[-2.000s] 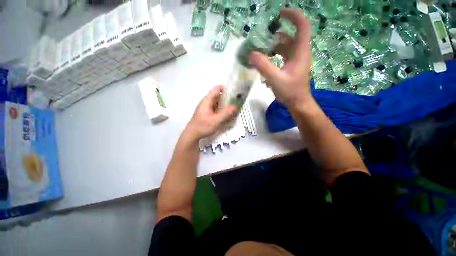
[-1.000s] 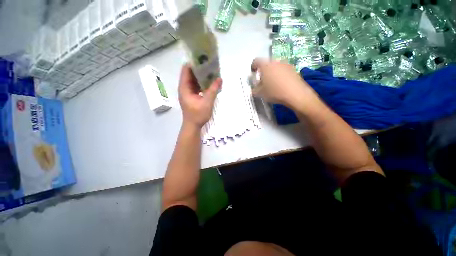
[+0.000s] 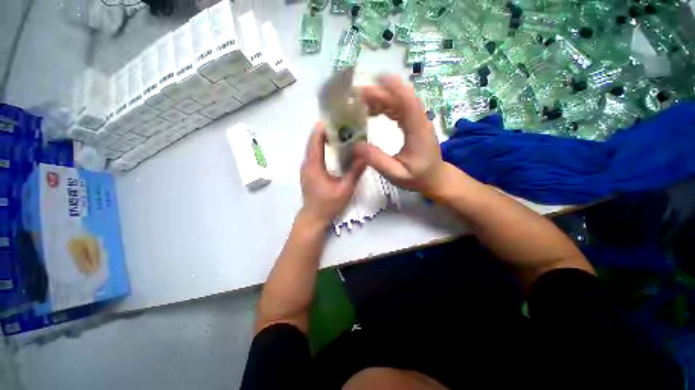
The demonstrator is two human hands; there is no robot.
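Observation:
My left hand (image 3: pixel 326 183) holds a narrow folding carton (image 3: pixel 344 126) upright over the table; the carton is blurred, with an open flap at its top. My right hand (image 3: pixel 408 141) is at the carton's right side, thumb near its lower part and fingers curled at the upper part. Whether the right hand also holds something small cannot be told. Flat white strips (image 3: pixel 368 204) with dark tips lie fanned below the hands, partly hidden by them. One white carton with a green panel (image 3: pixel 248 156) lies alone to the left.
Filled cartons (image 3: pixel 175 76) stand in stacked rows at the back left. Green bottles with black caps (image 3: pixel 526 68) are heaped at the back right. A blue cloth (image 3: pixel 564 160) lies along the right table edge. A blue-and-white food box (image 3: pixel 84 236) is at the left edge.
My right hand has moved from the right end of the strips up to the carton. The carton in my left hand has moved slightly right and lower.

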